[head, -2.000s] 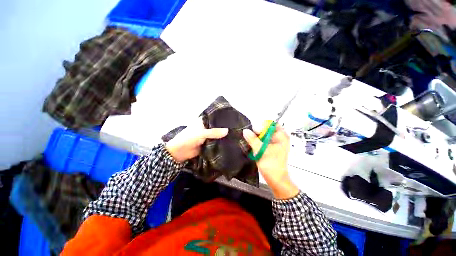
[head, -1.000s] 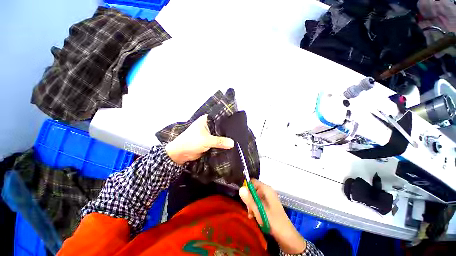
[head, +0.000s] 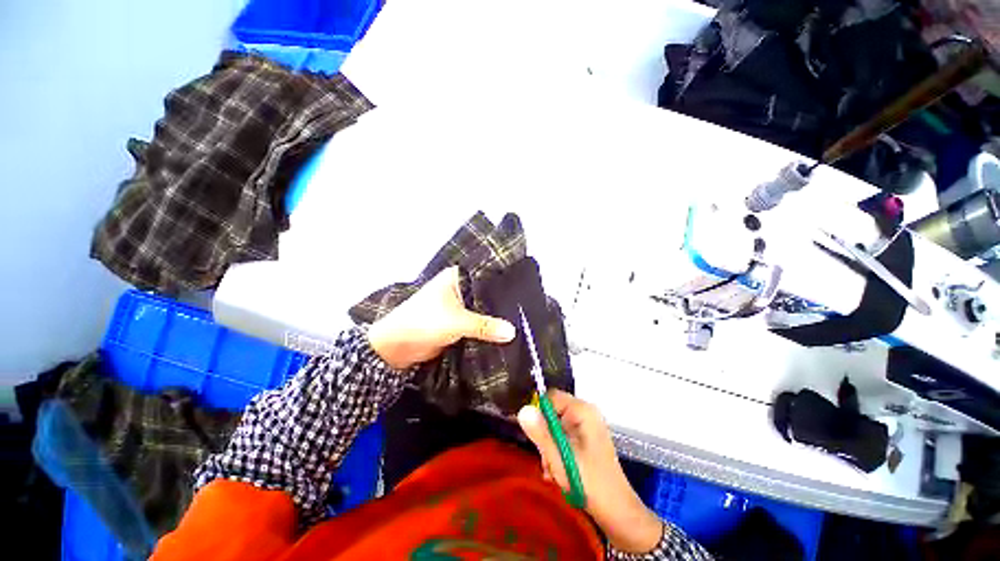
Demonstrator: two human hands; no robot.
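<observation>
My left hand (head: pixel 430 320) grips the plaid garment panel (head: pixel 461 254), thumb on top beside the plain black piece (head: pixel 507 287). The panel is bunched at the front edge of the white table. My right hand (head: pixel 581 451) holds the scissors (head: pixel 557 438) by the green handle, with a little yellow showing at the pivot. Their steel blades point up and away, over the black piece, near my left thumb. I cannot tell whether the blades are in the cloth.
The sewing machine head (head: pixel 729 258) stands to the right on the white table (head: pixel 483 132). A black bundle (head: pixel 831 430) lies below it. More plaid panels (head: pixel 219 164) hang over the left edge. Blue crates (head: pixel 197 348) are at left. Dark cloth (head: pixel 790 71) is heaped at top right.
Two seconds ago the scissors pointed away to the right above the table, in my right hand. My right hand has since moved down toward me, and the blades now lie over the black piece.
</observation>
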